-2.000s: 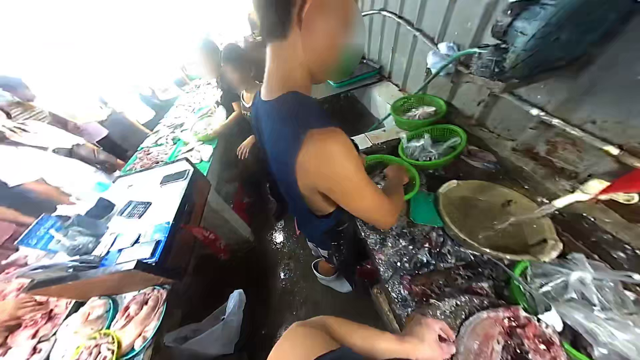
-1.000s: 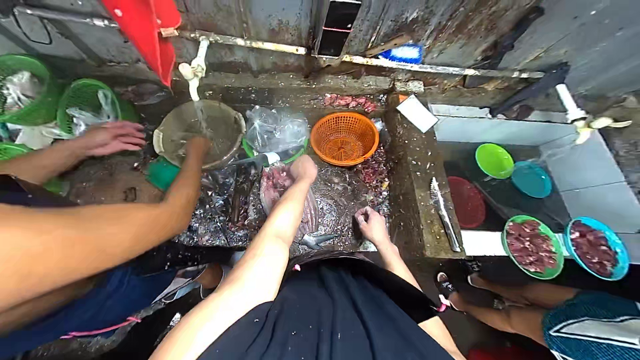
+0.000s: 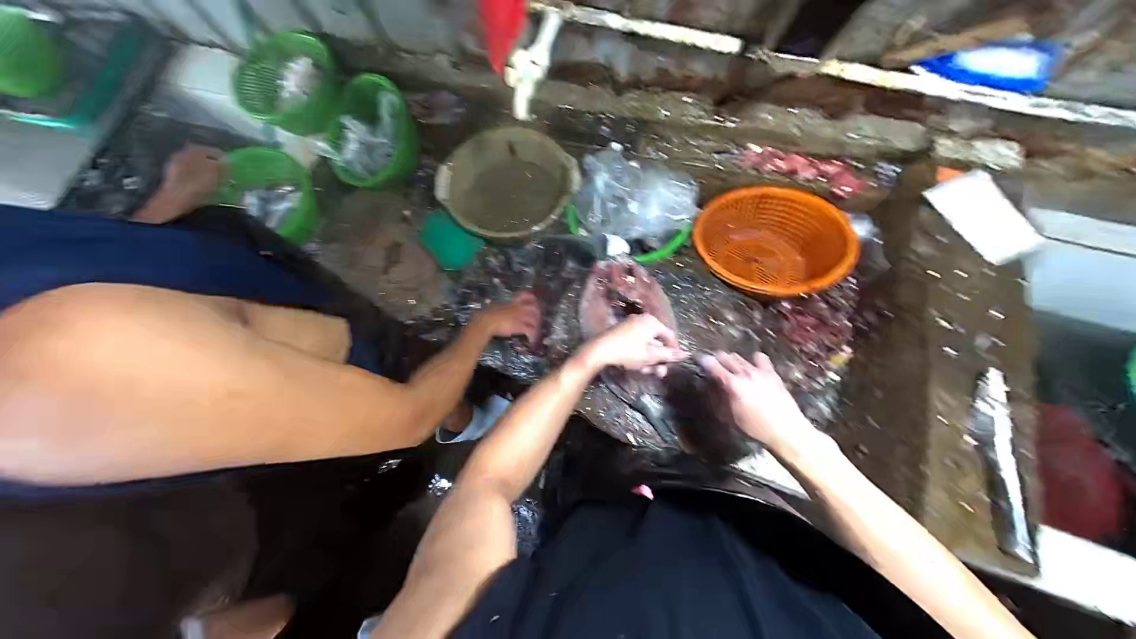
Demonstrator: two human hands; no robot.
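My left hand (image 3: 635, 344) is over the near part of a split-open fish (image 3: 619, 288), its fingers closed around something small and thin that I cannot identify. Close on its right, my right hand (image 3: 745, 386) has its fingertips near that small thing; whether they touch it is blurred. Below my hands a dark fish tail or fin (image 3: 655, 413) lies on the wet, scale-covered counter. An orange plastic basket (image 3: 777, 241) stands beyond my right hand, with reddish scraps (image 3: 812, 333) beside it.
A co-worker's arm (image 3: 453, 368) reaches in at the left. Behind stand a basin of water (image 3: 508, 184), a clear plastic bag (image 3: 635, 200) and green baskets (image 3: 373, 131). A knife (image 3: 1003, 466) lies on the ledge at right.
My left hand has moved toward me from the far part of the fish, and my two hands are closer together. The co-worker's hand has left the basin. The view has turned left.
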